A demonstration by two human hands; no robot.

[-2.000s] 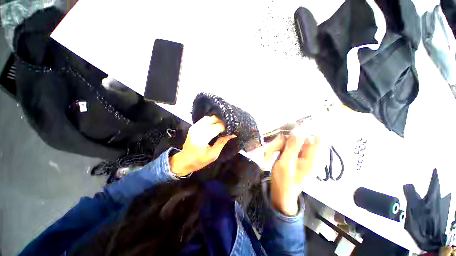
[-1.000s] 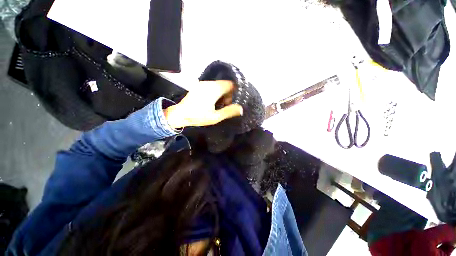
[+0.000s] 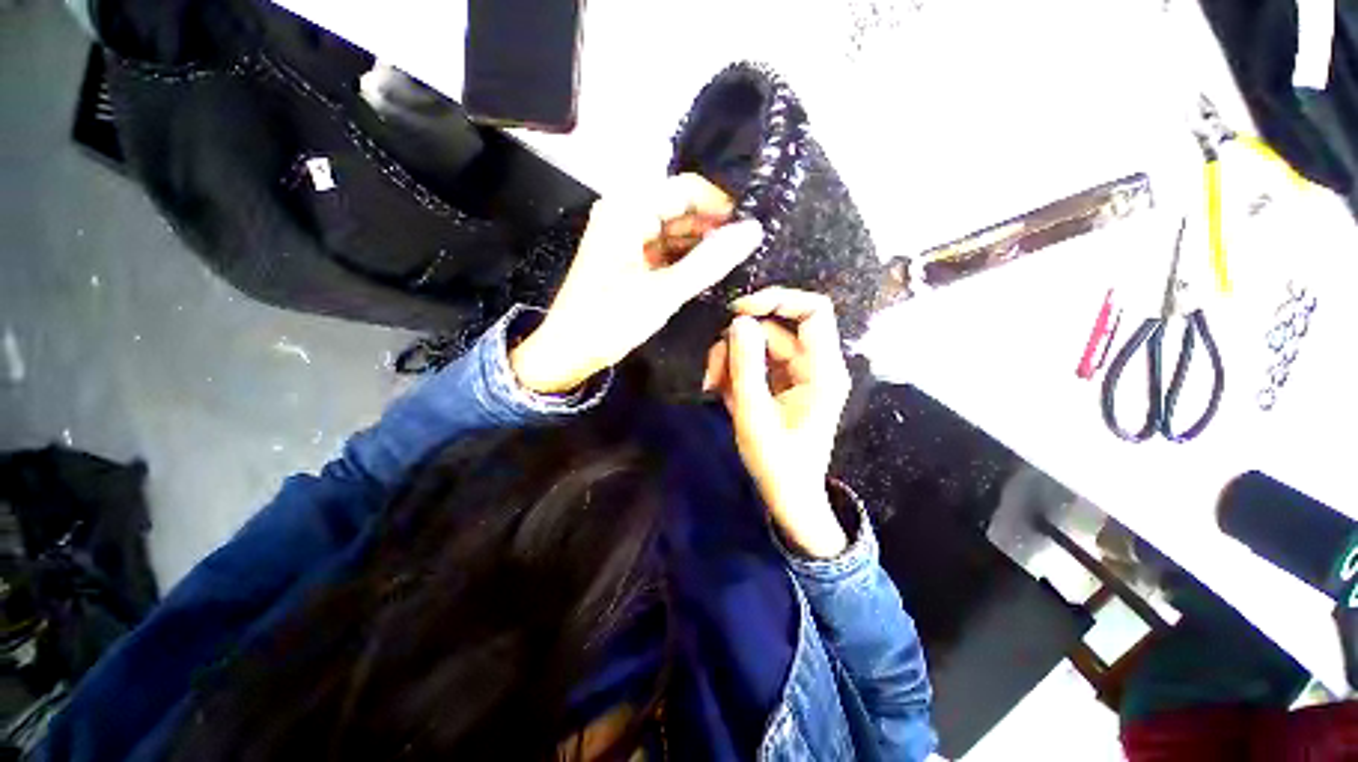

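Note:
The dark speckled cuff (image 3: 827,216) stands tube-like at the table edge, its opening facing up and left. A light-and-dark trim (image 3: 778,149) runs along its rim. My left hand (image 3: 633,276) grips the cuff at the rim, fingers partly inside the opening and thumb on the trim. My right hand (image 3: 782,372) is just below, thumb and forefinger pinched together close to the trim. Whatever is between those fingertips is too small to make out. The dark garment body (image 3: 253,194) with a pale dashed edge line and small white label hangs at the left.
On the white table (image 3: 1013,90) lie scissors (image 3: 1169,357), yellow-handled pliers (image 3: 1215,209), a small red tool (image 3: 1099,335), a long flat tool (image 3: 1035,235), small grey rings (image 3: 1285,346), a black cylinder (image 3: 1288,529) and a phone (image 3: 523,60). Dark cloth (image 3: 1296,75) lies at upper right.
My right hand, over the table and then out of sight, is now pinched at the cuff beside my left hand. The view has shifted; the cuff shows higher and further right.

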